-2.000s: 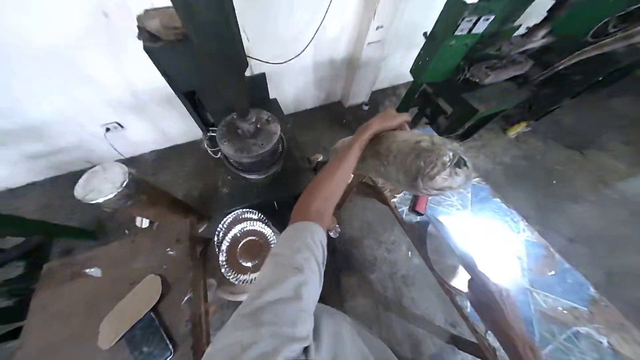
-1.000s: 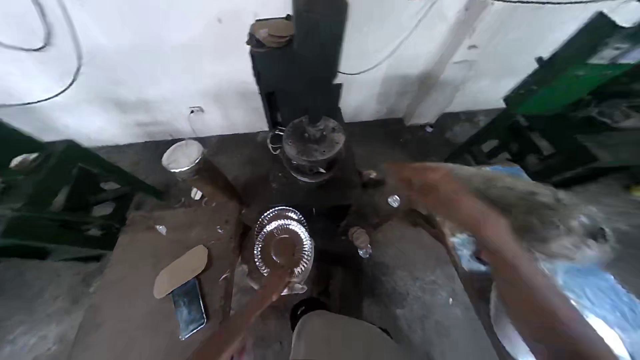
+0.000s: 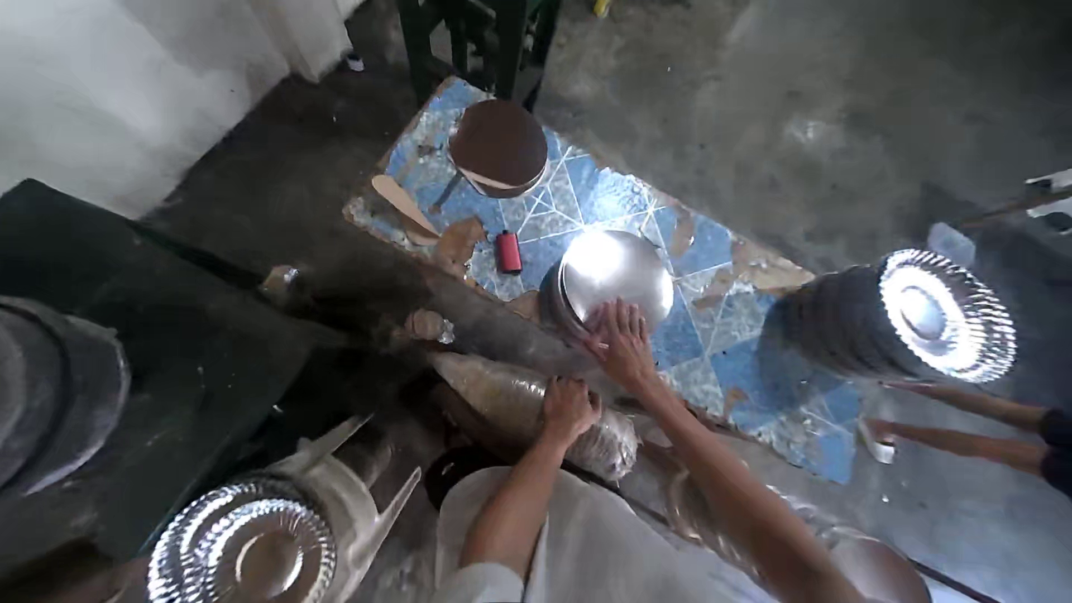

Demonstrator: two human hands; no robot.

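My left hand (image 3: 571, 409) rests with curled fingers on a long roll wrapped in clear plastic (image 3: 502, 392), which lies across my lap. Further forward, my right hand (image 3: 621, 339) touches the near edge of a stack of round metal discs (image 3: 615, 272) on the blue tiled table (image 3: 548, 193). The fingers of that hand are spread over the shiny top disc. A red object (image 3: 508, 252), perhaps a lighter, lies left of the discs. Behind it is a stack of brown round discs (image 3: 498, 144).
A tall stack of fluted foil plates (image 3: 946, 314) stands at the table's right end. More fluted plates (image 3: 266, 559) are at lower left, near a dark cylindrical machine part (image 3: 50, 394). Another person's forearms (image 3: 988, 423) reach in from the right.
The view has swung right to the tiled table. The wrapped roll has come from the table side to my lap. My left hand has left the foil plates and is on the roll; my right is at the metal discs.
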